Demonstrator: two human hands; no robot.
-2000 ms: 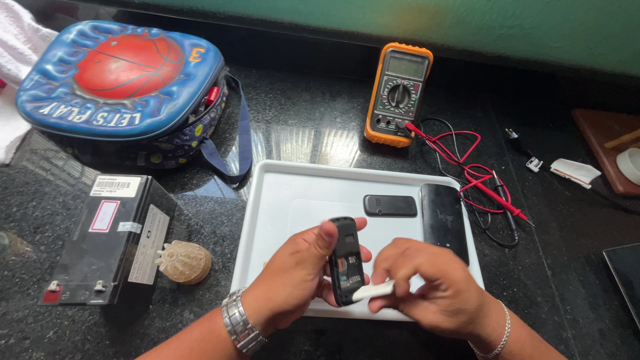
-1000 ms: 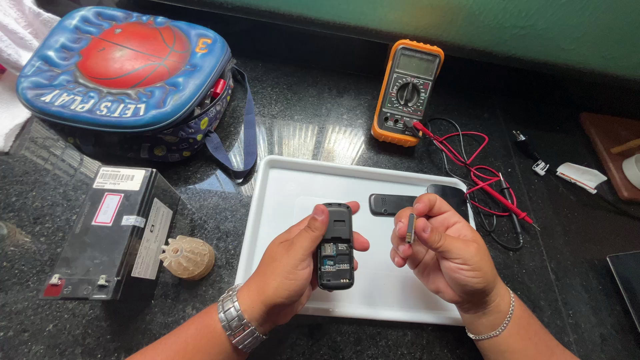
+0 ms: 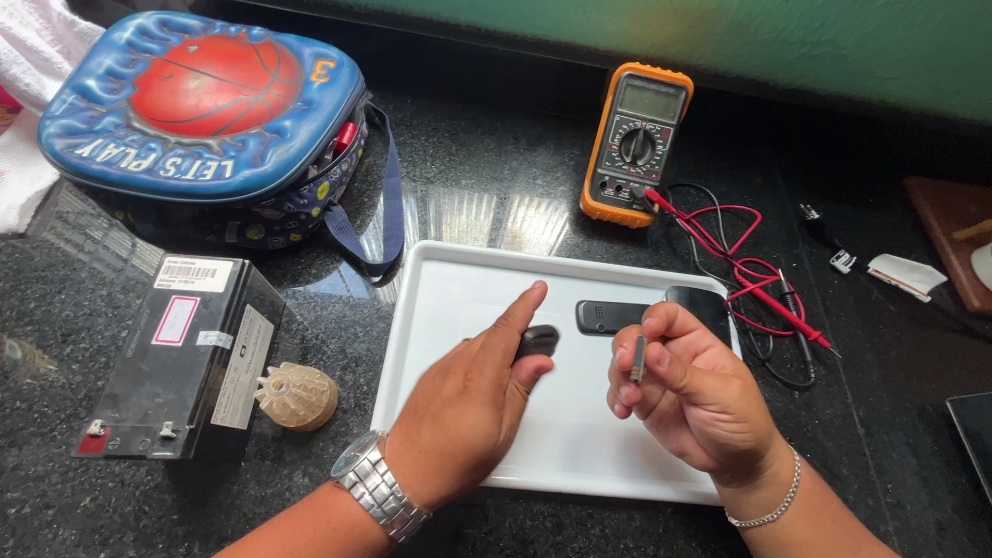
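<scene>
Over the white tray [image 3: 465, 287], my left hand [image 3: 473, 387] is turned with its back to the camera and grips the black mobile phone [image 3: 537, 342], of which only one end shows. My right hand [image 3: 690, 380] pinches a thin phone battery [image 3: 638, 359] edge-on between thumb and fingers, its metal contacts at the lower end. Behind the right hand a black phone back cover [image 3: 612, 316] lies on the tray. A dark, glossy phone-like slab [image 3: 701, 302] lies beside the cover, partly hidden by that hand.
An orange multimeter [image 3: 637, 147] with red and black probe leads [image 3: 763, 291] is behind the tray. To the left are a black sealed battery [image 3: 167, 356], a beige ridged object [image 3: 298, 397] and a blue basketball-print bag [image 3: 209, 108]. A short black cable [image 3: 823, 236] lies right.
The left hand has rolled over, so the phone's open battery bay no longer shows. The white piece held in the right hand two seconds ago is out of sight; the battery is there instead.
</scene>
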